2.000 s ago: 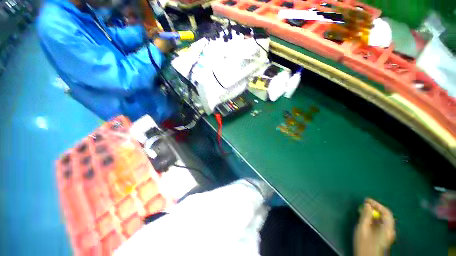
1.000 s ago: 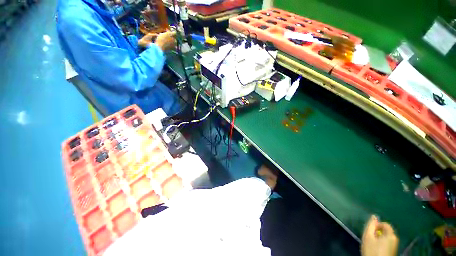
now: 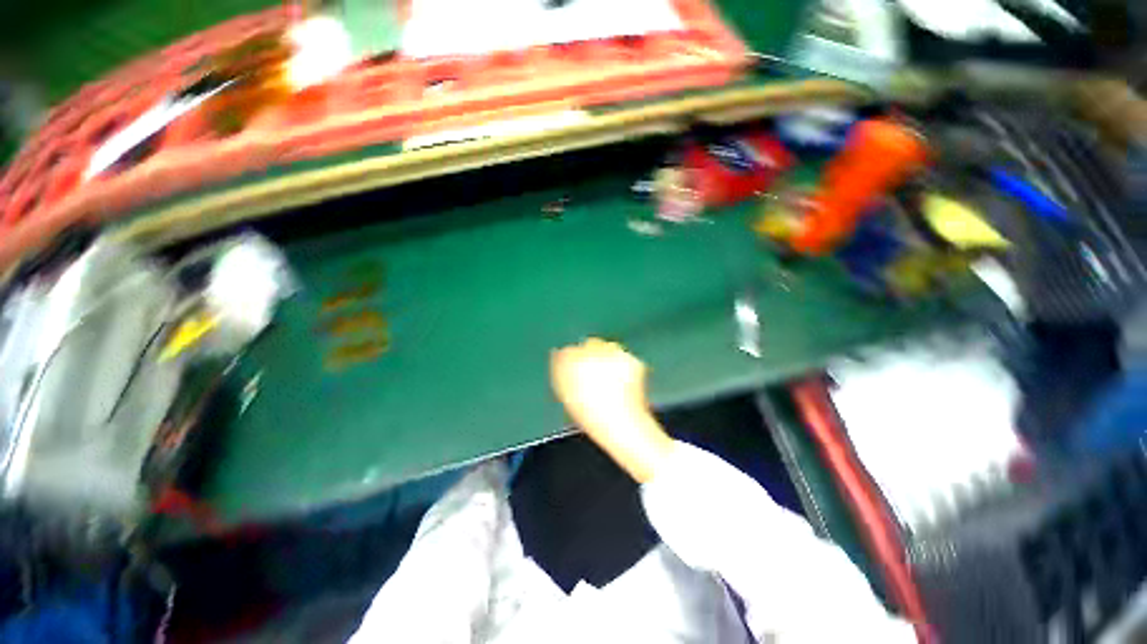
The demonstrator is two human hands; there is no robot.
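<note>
My right hand is over the front part of the green-matted bench, fingers curled and blurred. No yellow piece shows in it now, and I cannot tell whether it holds anything. My left hand is not visible; a white sleeve or clothing shows below the bench's front edge. Amber translucent squares lie flat on the mat left of my right hand. A thin silver sliver lies to its right.
Salmon-red foam trays stand on the shelf behind. The off-white instrument is at left. An orange screwdriver-like body and red bin are at rear right. A white sheet covers a red tray at right.
The view has swung right and blurred; the neighbour in blue at left has gone out of view. The yellow piece seen earlier in my right fingers no longer shows.
</note>
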